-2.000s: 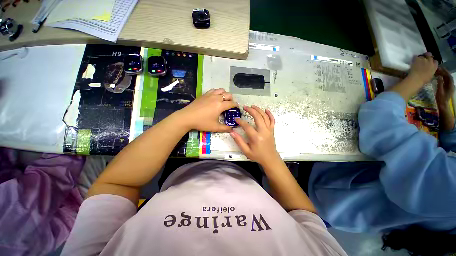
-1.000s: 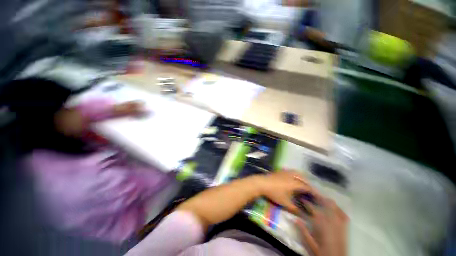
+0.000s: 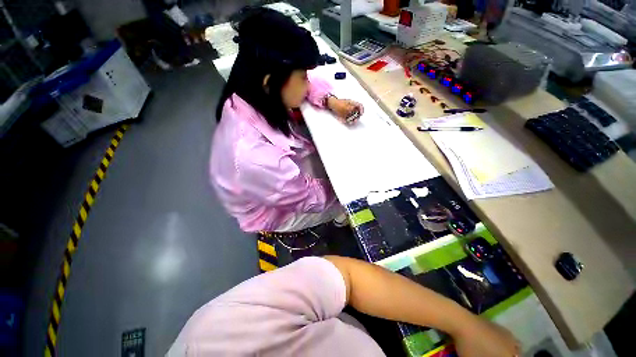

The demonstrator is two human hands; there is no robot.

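Note:
Two smartwatch bodies with small lit spots on their dark faces lie on the printed bench mat (image 3: 418, 259): one (image 3: 461, 226) and, just nearer, another (image 3: 479, 249). A third dark watch body (image 3: 569, 266) lies on the light-wood shelf at the right. My left hand (image 3: 488, 342) is at the bottom edge, low over the mat, partly cut off; its fingertips and anything in them are not clearly seen. My right hand is out of the picture.
Papers (image 3: 488, 164) with a pen (image 3: 450, 128), a black tray (image 3: 572, 132), silvery parts (image 3: 406, 104) and blue-red lights (image 3: 446, 82) are on the shelf. A person in pink sits at the white bench covering (image 3: 369, 139), holding a small item.
The view has swung left to the person in pink and the floor. My right hand and the watch body I held have left the picture; my left hand now shows only at the bottom edge.

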